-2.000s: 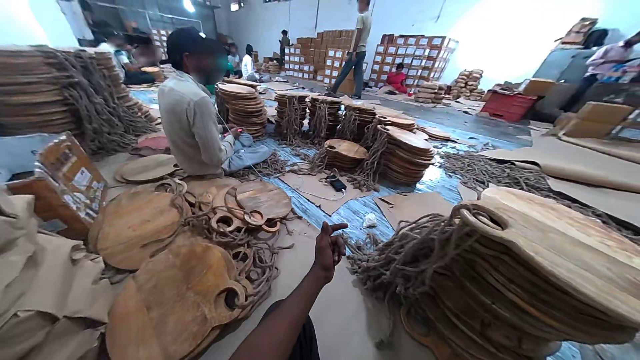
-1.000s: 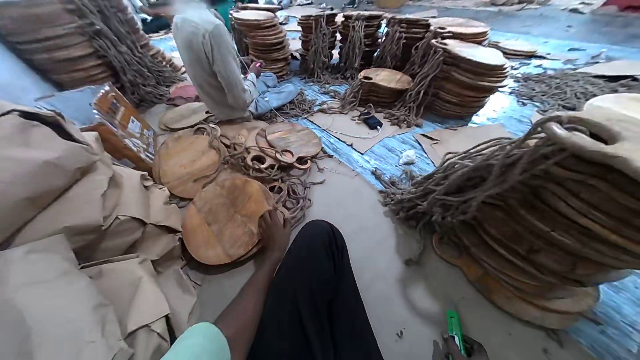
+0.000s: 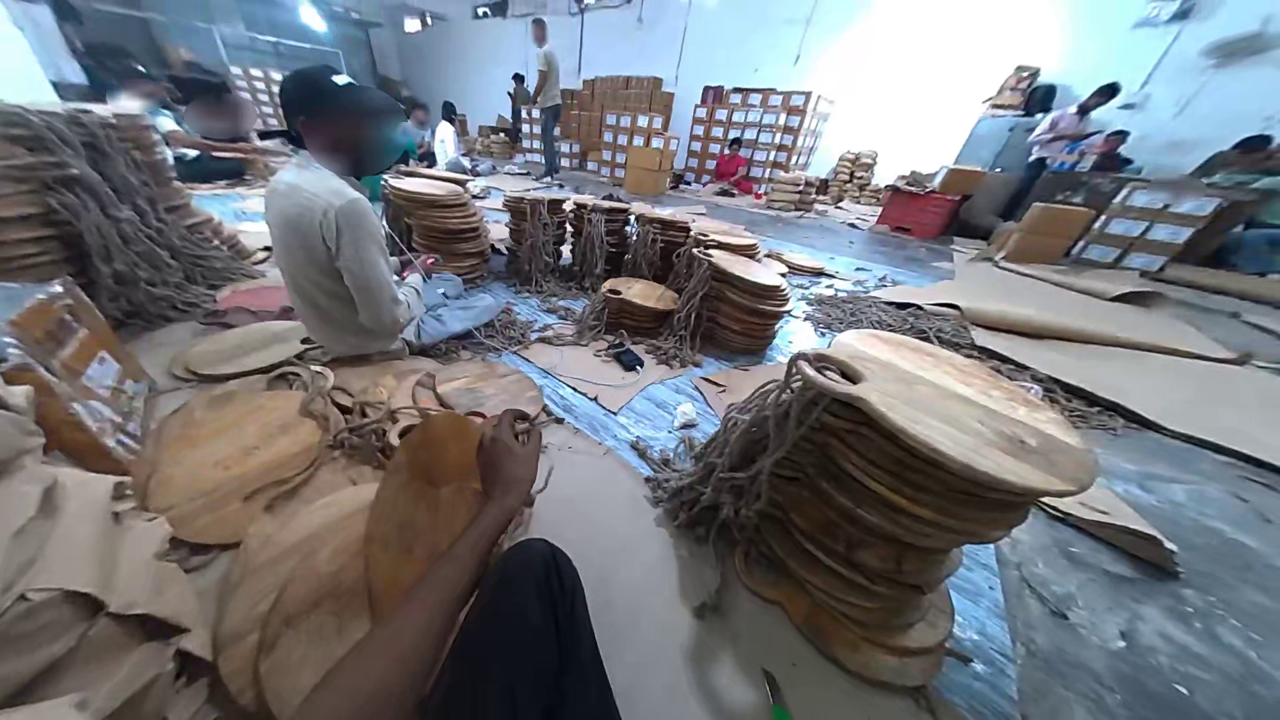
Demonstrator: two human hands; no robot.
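Observation:
My left hand [image 3: 510,457] grips the handle end of a round wooden board [image 3: 425,500], which is tilted up off other boards [image 3: 300,600] lying on the floor at lower left. A brown rope end sticks out by its fingers. Rope loops [image 3: 375,420] lie beside the hand among the flat boards. My right hand is out of view. At the bottom edge shows a green-handled blade tool [image 3: 776,700], cut off by the frame. A tall stack of round boards [image 3: 900,500] stands at right, its ropes [image 3: 740,450] hanging from the handles.
A seated person [image 3: 340,240] is just beyond the boards at left. Crumpled brown paper [image 3: 90,560] lies at lower left. More board stacks [image 3: 740,300] and a black device [image 3: 627,357] with a cable lie ahead. Cartons [image 3: 755,130] and other people are farther back.
The board at my left hand lay flat a second ago and is now tilted up. My right hand, seen with the green tool at the bottom edge, has left the view. The view has swung upward.

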